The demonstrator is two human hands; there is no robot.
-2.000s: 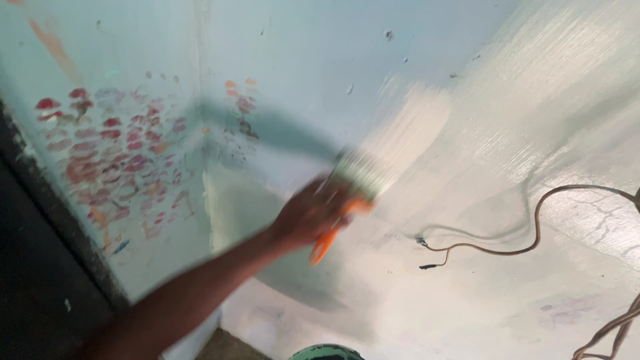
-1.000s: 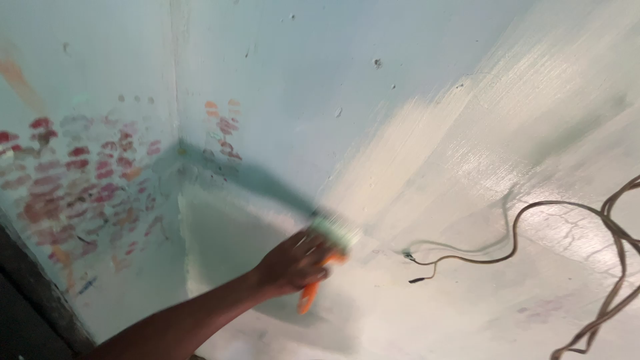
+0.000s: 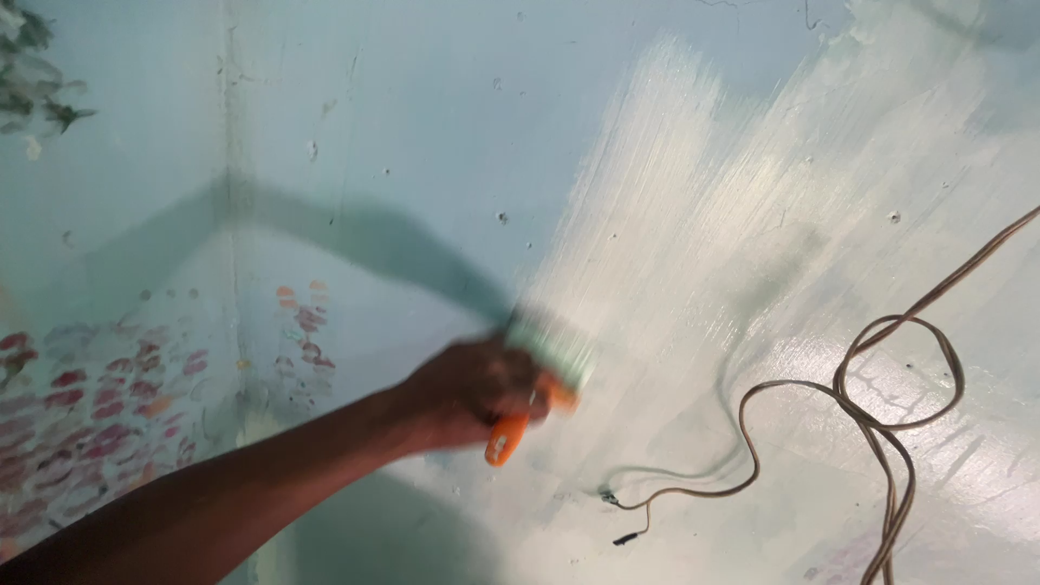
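Observation:
My left hand [image 3: 487,386], reaching in from the lower left, is closed around the orange handle [image 3: 506,439] of a flat paintbrush. The brush's bristles [image 3: 556,341], blurred and pale green to whitish, lie against the wall at the lower end of a streaky off-white painted patch [image 3: 642,179]. Left of that patch the wall [image 3: 422,106] is light blue, with small chips and holes. My arm casts a dark shadow across it. My right hand is out of view.
A thin brown cable [image 3: 756,439] hangs looped at the right, its split bare end near the wall right of the brush. A wall corner [image 3: 236,244] runs down at the left, with red and orange dabs [image 3: 106,398] beside it. Dark green marks [image 3: 32,73] show at top left.
Off-white paint now reaches farther up over the blue wall above the brush. My left hand keeps hold of the brush. The view has shifted upward, and the green rim at the bottom is gone from sight.

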